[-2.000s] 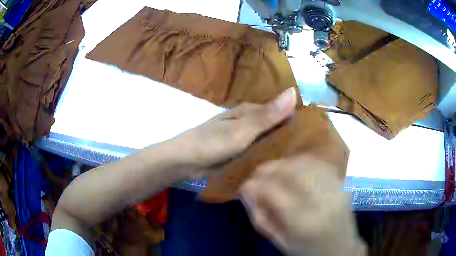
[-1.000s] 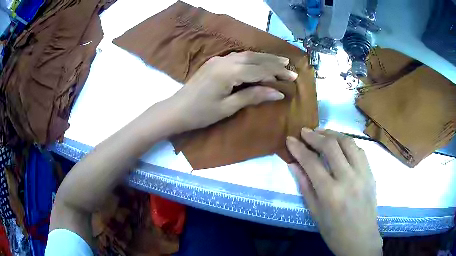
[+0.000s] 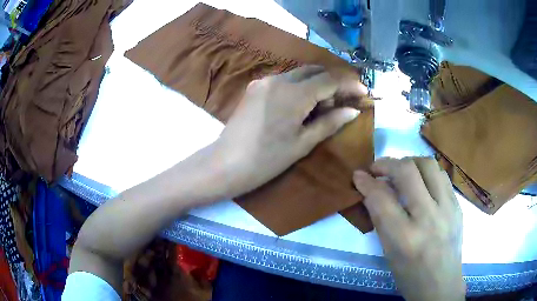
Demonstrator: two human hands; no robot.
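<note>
A brown gathered panel (image 3: 235,50) lies on the white table, its right edge at the presser foot (image 3: 368,79) under the machine head. A smooth brown piece (image 3: 306,194) lies over its near part. My left hand (image 3: 288,117) rests on the cloth just left of the foot, thumb and fingertips pinching up a fold. My right hand (image 3: 412,206) grips the cloth's right edge nearer to me, thumb and fingers together. The fabric under both hands is hidden.
A stack of cut pieces (image 3: 483,135) lies right of the needle. A bundle of brown panels (image 3: 53,88) hangs over the table's left side. A round metal knob (image 3: 419,97) stands right of the foot. A measuring strip (image 3: 282,256) edges the table. A red bag (image 3: 197,263) shows below.
Both hands came together on the cloth, then my left hand moved closer to the foot. The smooth piece now lies spread out, and its near corner has shifted right and toward me.
</note>
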